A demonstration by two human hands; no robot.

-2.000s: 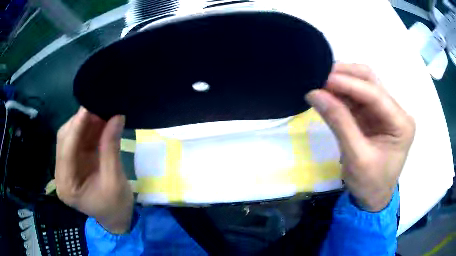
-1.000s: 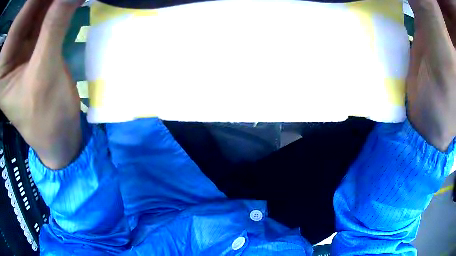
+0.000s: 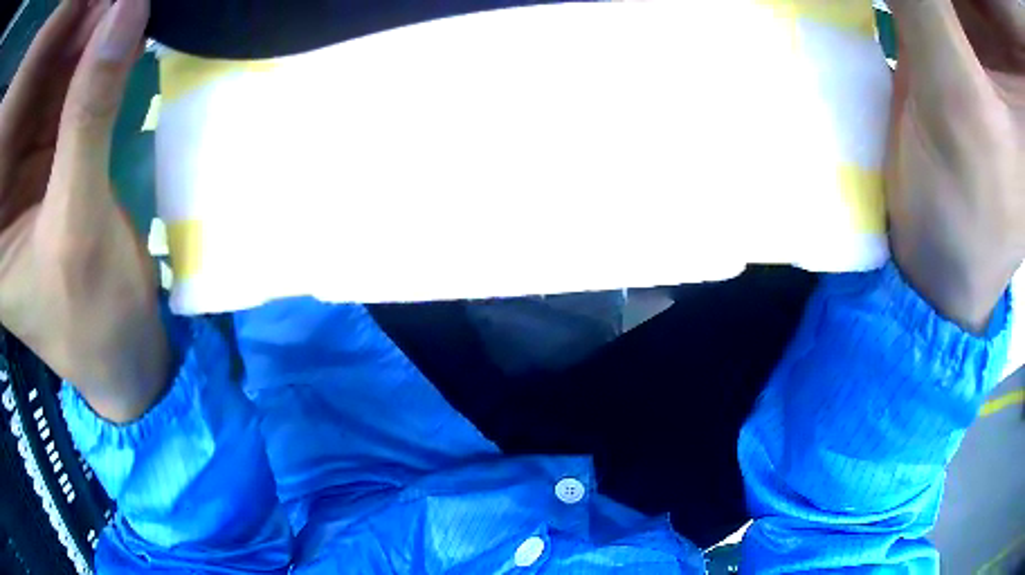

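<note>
The black base pad (image 3: 371, 20) shows only as a strip at the top edge, above the white support block (image 3: 517, 169) with its yellow tape. My left hand (image 3: 79, 191) is at the left, its fingers partly cut off by the top edge. Its thumb lies at the pad's left end, gripping it. My right hand (image 3: 955, 157) is at the right beside the block. Its fingertips are out of the picture, so its hold on the pad is hidden. The pad's far side is out of view.
Blue smock sleeves and front (image 3: 416, 494) fill the lower part. A dark crate edge with perforations (image 3: 51, 449) is at the lower left. A dark-green bench strip (image 3: 135, 169) shows left of the block. Grey floor with a yellow line (image 3: 1000, 402) is at the lower right.
Two seconds ago the whole pad showed, held tilted between both hands. The view has since dropped toward the smock, leaving only the pad's near edge. Since one second ago, the view has tilted slightly.
</note>
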